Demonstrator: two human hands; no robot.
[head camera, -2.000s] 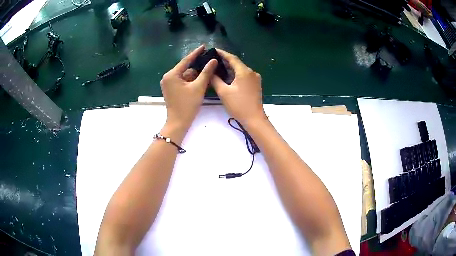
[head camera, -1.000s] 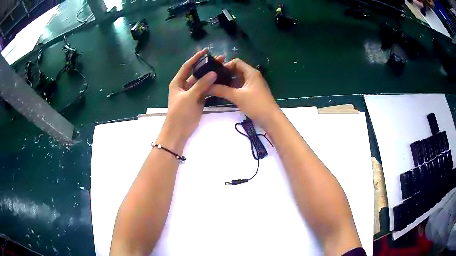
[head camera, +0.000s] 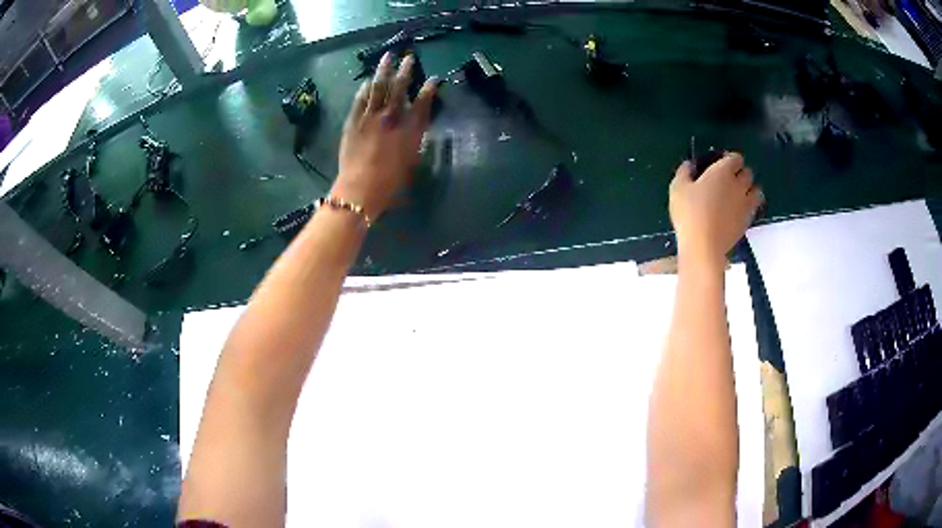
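My left hand (head camera: 384, 139) reaches over the green bench with fingers spread, at a half-assembled adapter that is mostly hidden behind the fingertips. I cannot tell whether it touches it. My right hand (head camera: 715, 201) is at the right of the bench, just beyond the white sheet, with its fingers curled around a black adapter housing (head camera: 707, 160) that is partly hidden. The white work sheet (head camera: 475, 402) lies in front of me.
Half-assembled adapters (head camera: 482, 70) with cords are scattered on the green bench, another (head camera: 302, 99) at left. A black cord (head camera: 537, 196) lies mid-bench. Rows of black case covers (head camera: 886, 382) lie on the right-hand sheet (head camera: 790, 299). A grey post (head camera: 72, 278) is at left.
My hands have parted: the left moved forward off the black case, the right moved far right with a black case. The cord bundle and plug are gone from the white sheet. The view has shifted.
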